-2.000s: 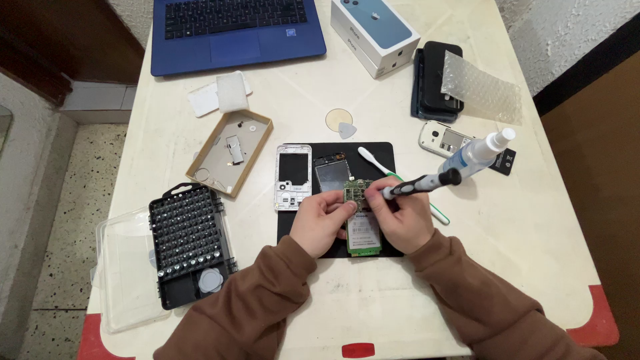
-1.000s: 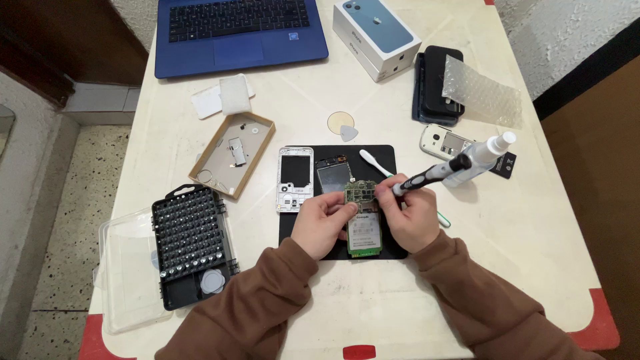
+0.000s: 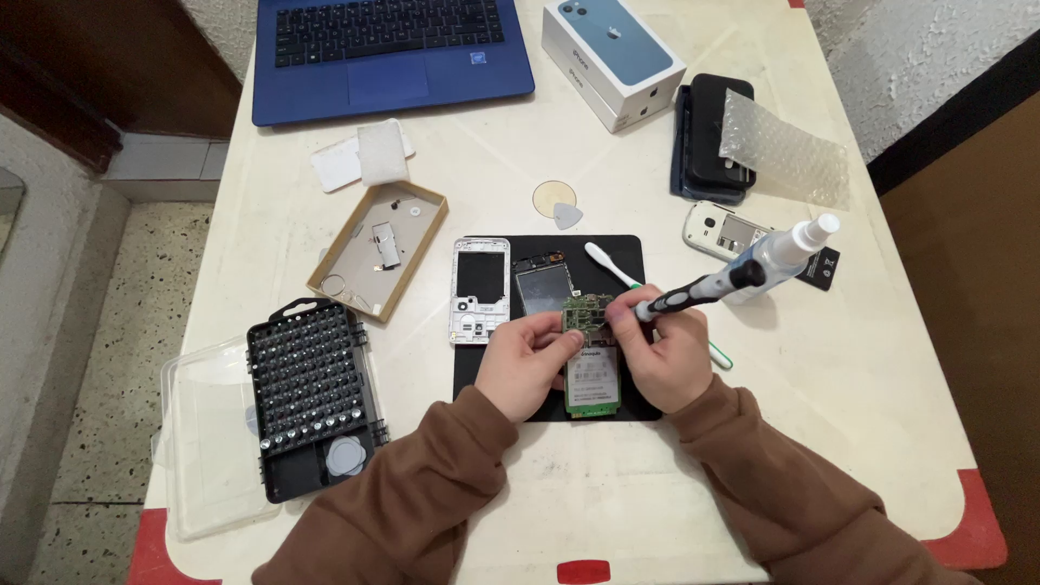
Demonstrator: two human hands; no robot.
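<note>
My left hand (image 3: 524,366) grips the left edge of a green phone circuit board (image 3: 593,317), its thumb on the board's face. Below the board's upper part is a silver labelled plate bearing writing. A black and grey precision screwdriver (image 3: 691,294) is in my right hand (image 3: 666,349), its handle slanting up to the right; its tip is at the board, hidden by my fingers. Under them lies a black mat (image 3: 479,382) with a white phone frame (image 3: 481,292), a small display panel (image 3: 546,283) and a white and green toothbrush (image 3: 605,262).
A bit case (image 3: 313,398) with a clear lid lies at left, near a cardboard tray (image 3: 418,236) of small parts. Behind are a blue laptop (image 3: 390,81) and a phone box (image 3: 613,65). At right stand a spray bottle (image 3: 776,256), an opened phone (image 3: 723,227) and bubble wrap (image 3: 784,150).
</note>
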